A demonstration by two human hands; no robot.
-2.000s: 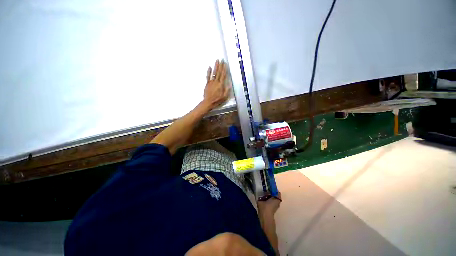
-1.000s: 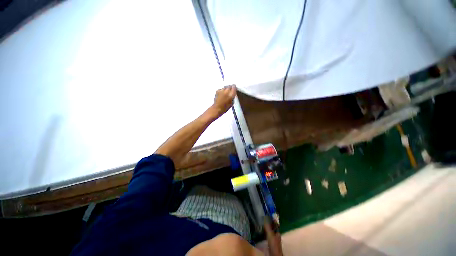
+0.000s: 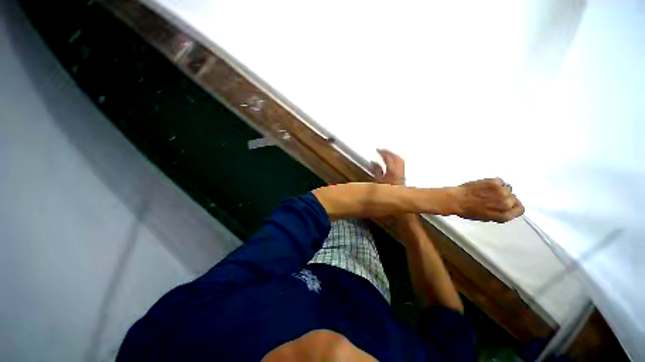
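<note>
White fabric [image 3: 339, 71] covers the table, very bright and partly washed out. A loose fabric edge [image 3: 559, 247] runs down to the right from my left hand [image 3: 491, 200]. My left hand is a closed fist over the cloth and appears to grip this edge; my left arm crosses in front of my right. My right hand [image 3: 391, 168] is at the near edge of the lay, fingers apart, partly hidden behind my left forearm. A short part of the pale cutter rail [image 3: 571, 327] shows at the lower right; the cutter unit is not in view.
The worn brown table edge [image 3: 304, 138] runs diagonally from upper left to lower right, with whitish marks on it. A dark green strip [image 3: 191, 134] with small scraps lies below it, and a small pale strip [image 3: 263, 143] sticks out there. The pale floor [image 3: 85, 212] is at the left.
The view has swung left along the table. My left fist has moved off the rail, leftwards along the table. My right hand has left the cutter and come up to the table edge.
</note>
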